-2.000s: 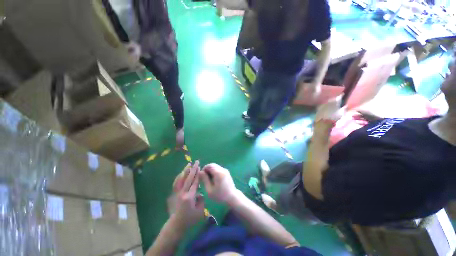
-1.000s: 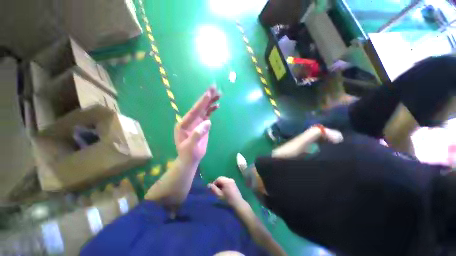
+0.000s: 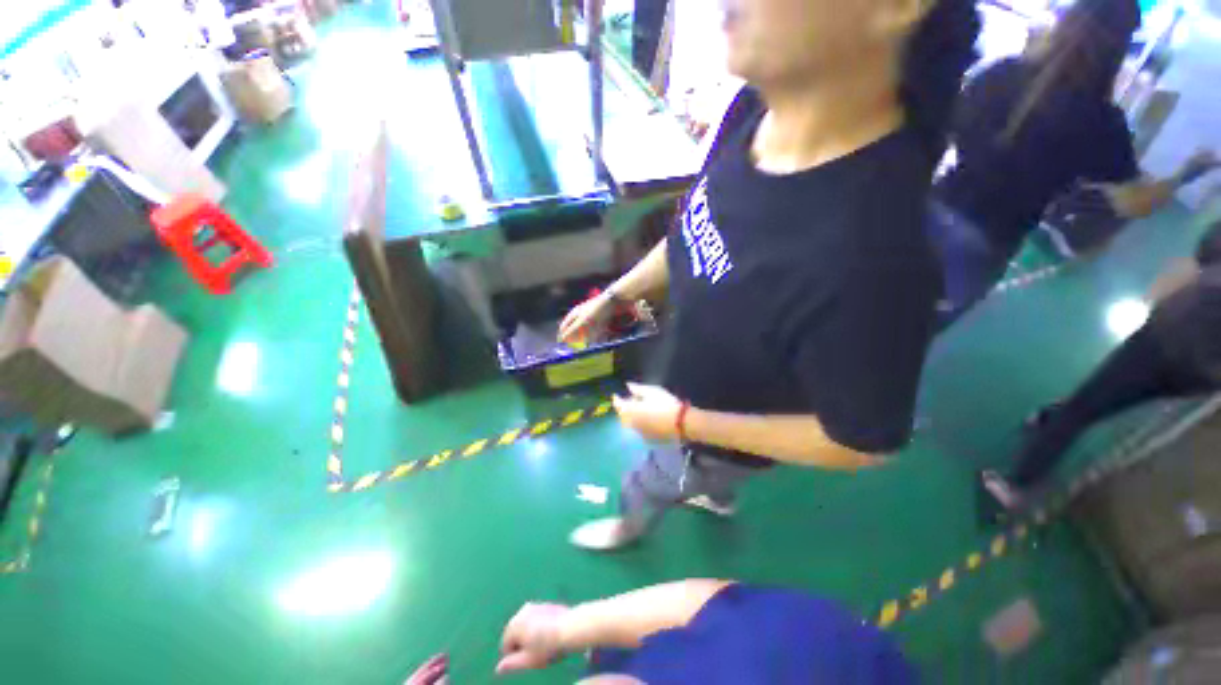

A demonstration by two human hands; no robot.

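Note:
My right hand (image 3: 536, 634) is near the bottom edge, fingers loosely bent and blurred; nothing shows in it. Only fingertips of my left hand (image 3: 429, 670) show at the bottom edge, so its grip is hidden. In front of me a person in a black shirt (image 3: 817, 281) reaches one hand to a dark bin (image 3: 562, 371) with a yellow label. The bin stands on the floor below the end of a table and holds mixed items, some red. My hands are apart from the bin.
A brown board (image 3: 388, 295) stands upright left of the bin. A red plastic stool (image 3: 210, 244) and an open brown carton (image 3: 87, 351) are at left. Other people (image 3: 1038, 127) are at right. Brown cartons (image 3: 1165, 515) are at lower right. Yellow-black tape (image 3: 469, 455) marks the green floor.
The view has swung right, towards the table and bin. My hands are now low at the bottom edge, my left one mostly out of view. The cartons on the left have left the picture.

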